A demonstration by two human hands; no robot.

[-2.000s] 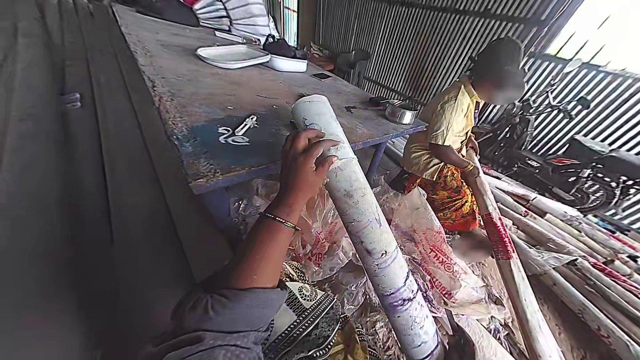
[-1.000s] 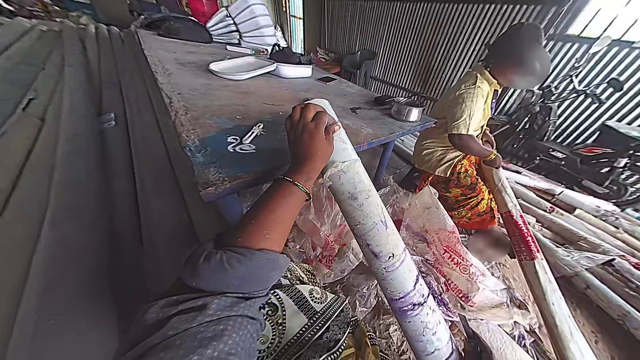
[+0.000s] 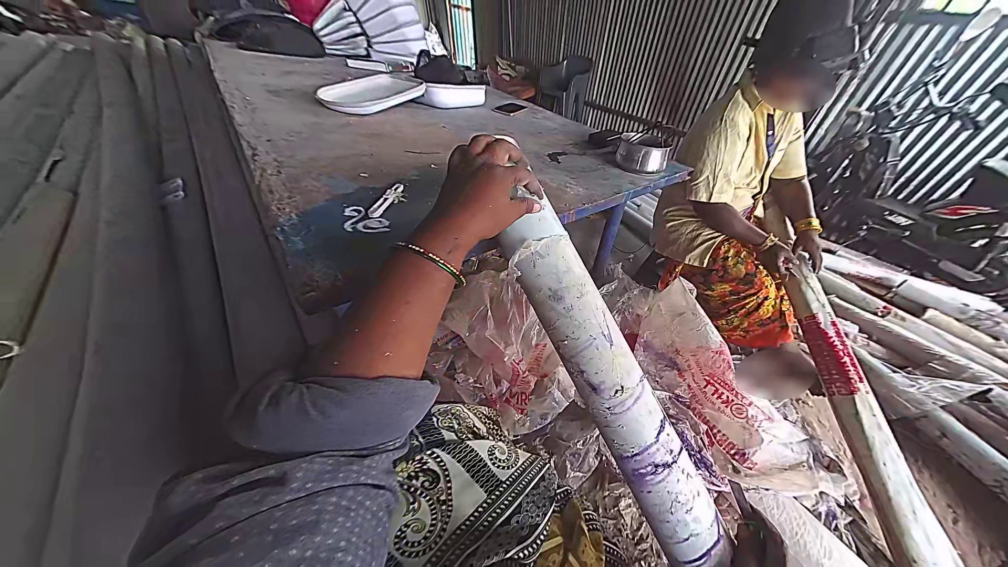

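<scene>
My left hand (image 3: 492, 189) wraps over the upper end of a long pale pipe (image 3: 606, 362), with a scrap of clear film between the fingers. Torn plastic film and purple smears cover much of the pipe, which slants down to the lower right. At the bottom edge, beside the pipe's lower part, my right hand (image 3: 760, 543) shows only in part, close to a thin dark tool (image 3: 740, 500); its grip is unclear. Crumpled clear plastic wrapping with red print (image 3: 512, 354) lies behind the pipe, and more printed wrapping (image 3: 709, 378) lies to its right.
A worn table (image 3: 441, 153) bears white trays (image 3: 370, 93), a phone (image 3: 509, 109) and a steel pot (image 3: 643, 153). On the right a co-worker (image 3: 732, 181) holds another pipe (image 3: 858, 417) near stacked pipes (image 3: 921, 315) and a motorcycle (image 3: 929, 220). Long grey lengths (image 3: 134, 315) lie left.
My left hand has moved up from the pipe's side to its upper end and closed over it. The co-worker, bent over the other pipe two seconds ago, is now more upright.
</scene>
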